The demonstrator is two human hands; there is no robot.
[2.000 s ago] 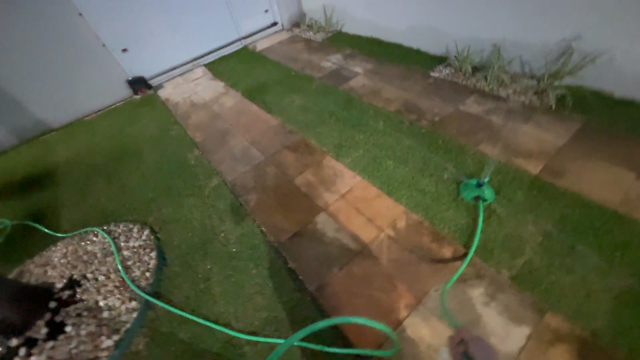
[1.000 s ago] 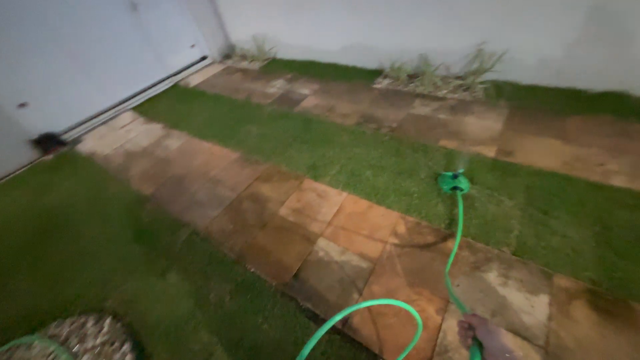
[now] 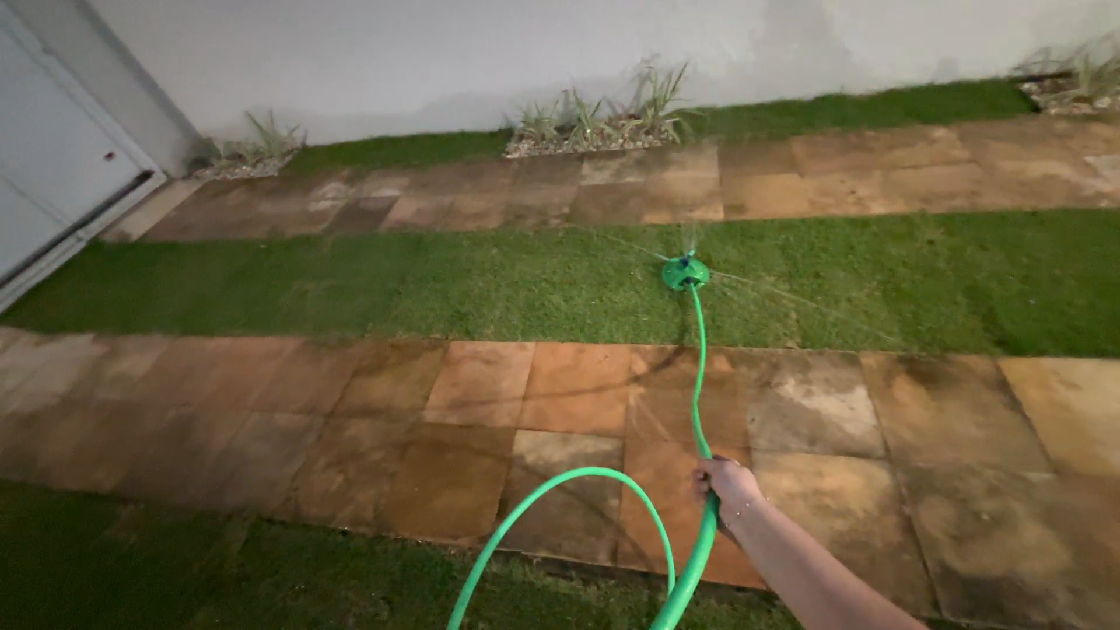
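Note:
My right hand [image 3: 730, 486], with a thin bracelet at the wrist, is closed around a green garden hose [image 3: 698, 385] at the lower centre right. From the hand the hose runs up to a round green lawn sprinkler [image 3: 685, 273] on the middle grass strip, which sprays thin jets of water. Below the hand the hose continues to the bottom edge, and a loop of it arches to the left over the stone slabs. My left hand is out of view.
Wet stone paving [image 3: 472, 464] crosses the foreground, and a second paved strip [image 3: 761, 188] lies beyond the grass. Plants in a pebble bed [image 3: 595, 131] stand along a white wall [image 3: 394, 61]. A white door [image 3: 52, 149] is at the left.
The view has swung to the right. My right hand, at the lower edge earlier, now shows fully with its forearm, on the hose. The pebble bed at lower left has left the view.

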